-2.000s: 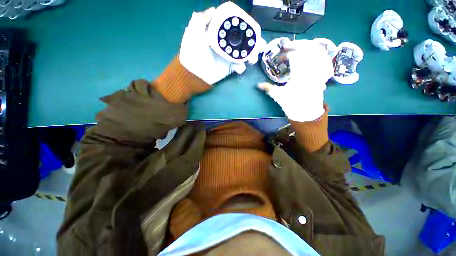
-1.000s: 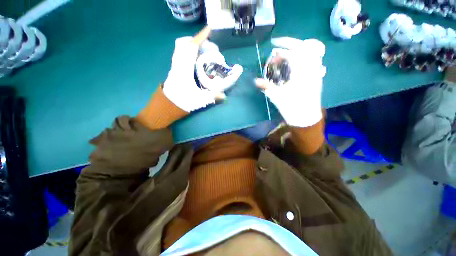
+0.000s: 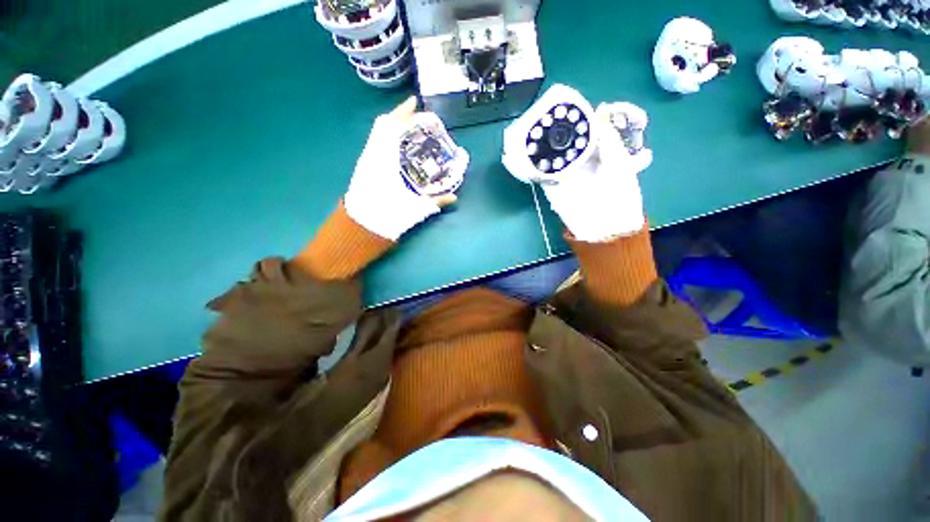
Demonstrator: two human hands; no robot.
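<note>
My gloved left hand point(image 3: 385, 184) holds a white housing point(image 3: 432, 155) with its open side up, showing silver and dark parts. My gloved right hand point(image 3: 600, 199) holds another white housing with a black round face and a ring of pale dots point(image 3: 557, 138) turned up. A further white half-shell with metal parts point(image 3: 626, 124) shows just beyond the right hand's fingers; I cannot tell whether the hand touches it. The silver-grey screw feeder point(image 3: 479, 71) stands just beyond and between the hands.
Stacked housings point(image 3: 372, 46) stand left of the feeder, more in slanted rows point(image 3: 61, 133) at far left. A black parts tray point(image 3: 39, 326) lies below them. A single sub-assembly point(image 3: 685, 56) and a cluster point(image 3: 846, 87) lie at right. Another person's sleeve point(image 3: 889, 255) shows at the right edge.
The view has shifted and turned. The dotted-face housing, in my left hand two seconds ago, is now in my right. My left hand now holds an open housing.
</note>
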